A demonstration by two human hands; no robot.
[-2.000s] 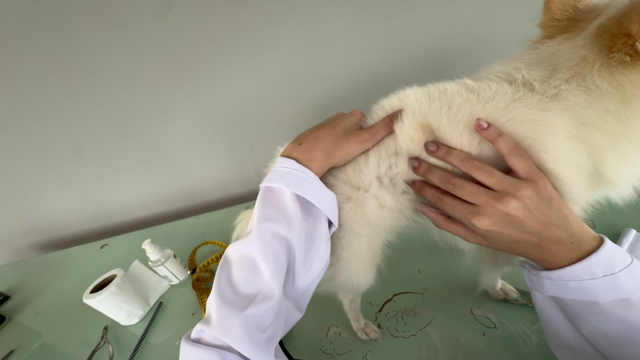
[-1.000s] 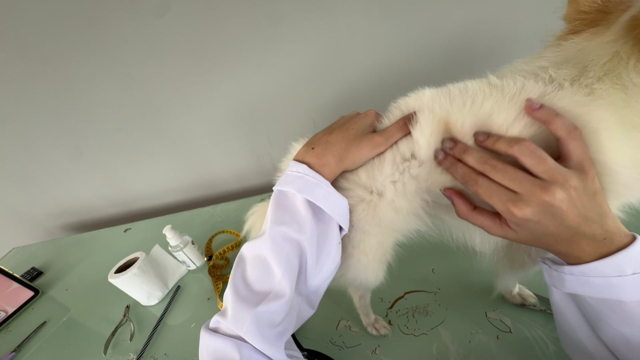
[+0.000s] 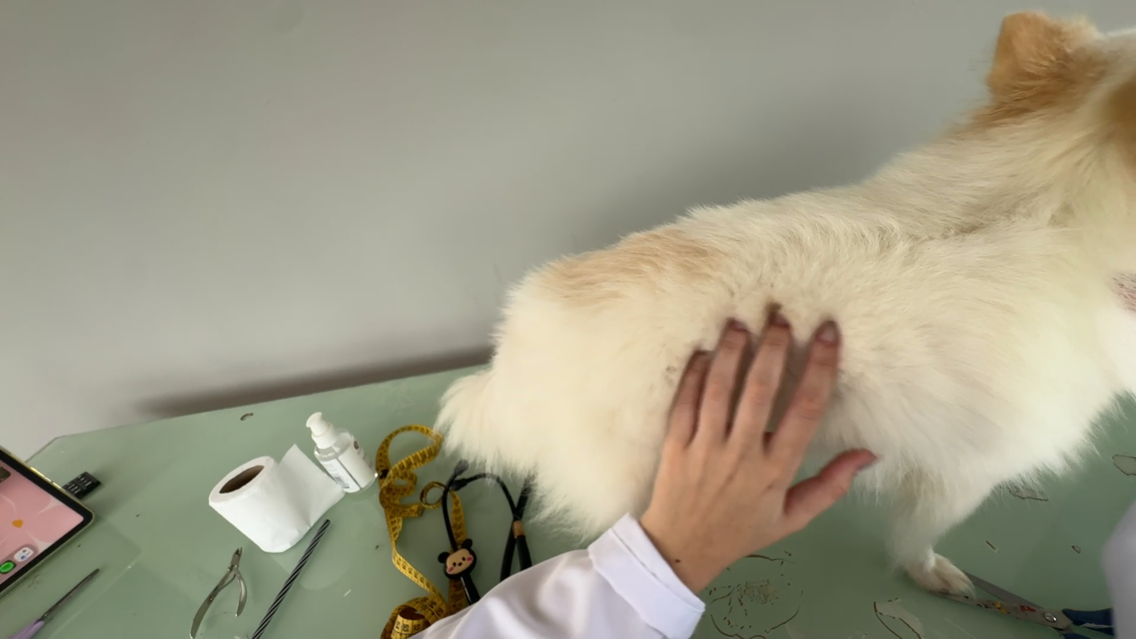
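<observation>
A cream-white dog point(image 3: 887, 266) with tan patches stands on a pale green table point(image 3: 160, 497), its head cut off at the right edge. My left hand point(image 3: 737, 453), its fingers spread, lies on the fur of the dog's flank and upper hind leg and holds nothing. A white sleeve covers that wrist. My right hand is outside the frame; only a blurred bit of white sleeve shows at the right edge. Near the dog's paw lie scissors point(image 3: 1021, 608) with dark handles.
Left of the dog are a yellow tape measure point(image 3: 397, 524), a black cord point(image 3: 450, 515), a pump bottle point(image 3: 344, 457), a white paper roll point(image 3: 266, 510), nippers point(image 3: 222, 593), a dark striped rod point(image 3: 291, 579), a tablet point(image 3: 35, 524) and a pointed tool point(image 3: 67, 603). A grey wall stands behind.
My left hand has moved from the dog's rump down and right onto its flank. My right hand has left the dog's side and the view.
</observation>
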